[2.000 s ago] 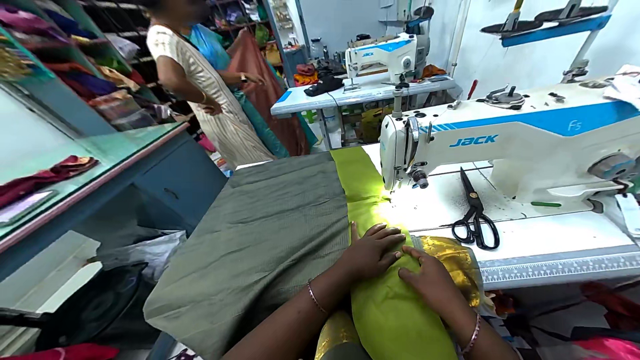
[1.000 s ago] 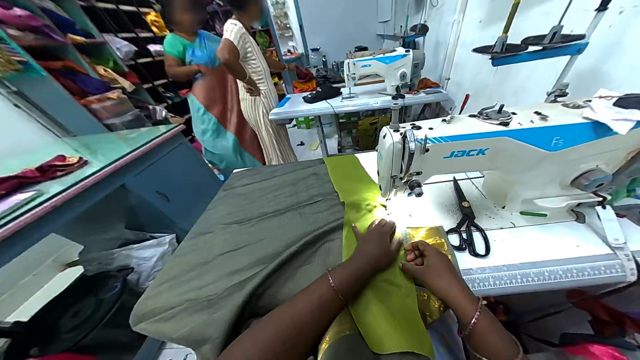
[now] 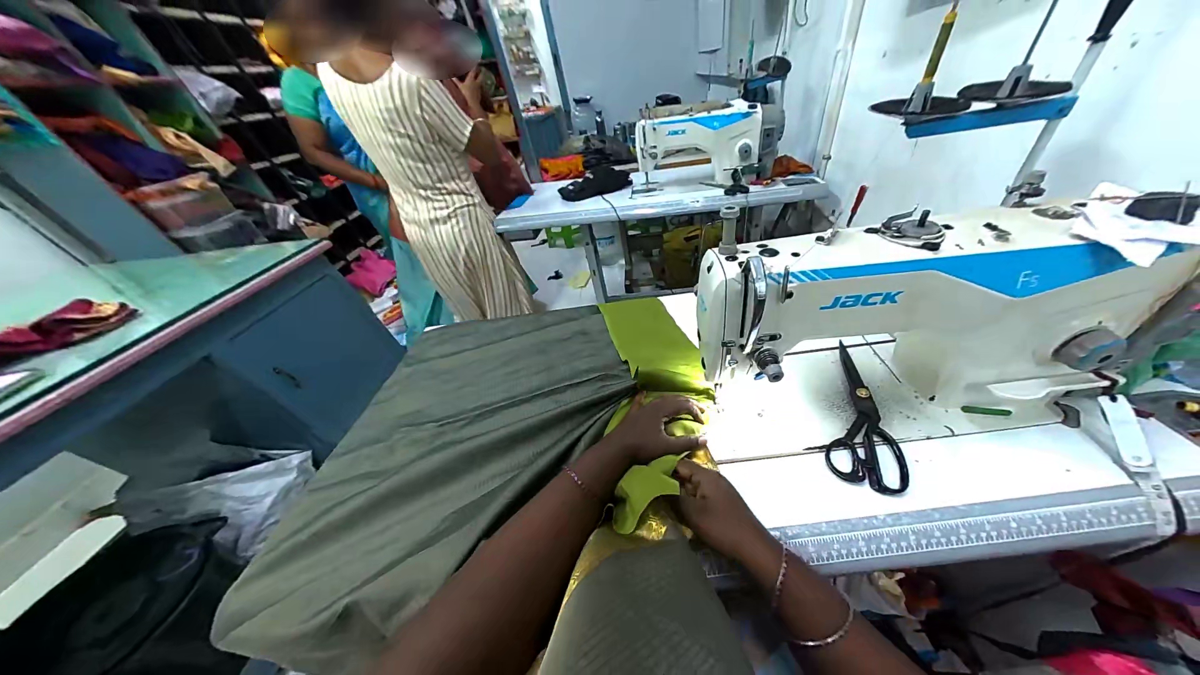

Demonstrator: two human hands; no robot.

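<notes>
A white and blue Jack sewing machine [image 3: 881, 300] stands on its table, its lamp lighting the needle area. Lime green fabric [image 3: 652, 342], joined to a grey-green cloth [image 3: 450, 422], runs up beside the needle. My left hand [image 3: 659, 429] lies on the gathered green fabric just in front of the presser foot, which is hidden by glare. Lower right of it, my right hand [image 3: 711, 499] pinches a folded edge of the green fabric. Gold fabric [image 3: 591, 553] shows beneath. Black-handled scissors [image 3: 864, 422] lie on the table, right of the needle.
A measuring tape [image 3: 937, 536] runs along the table's front edge. Thread cones' stand [image 3: 989, 112] rises at the back right. A second sewing machine [image 3: 703, 141] stands behind. Two people stand at the back left, near a glass-topped counter [image 3: 187, 281] and shelves of folded cloth.
The green fabric, flat under my hands before, is now bunched and folded back between them. The people in the back have shifted and stand closer together.
</notes>
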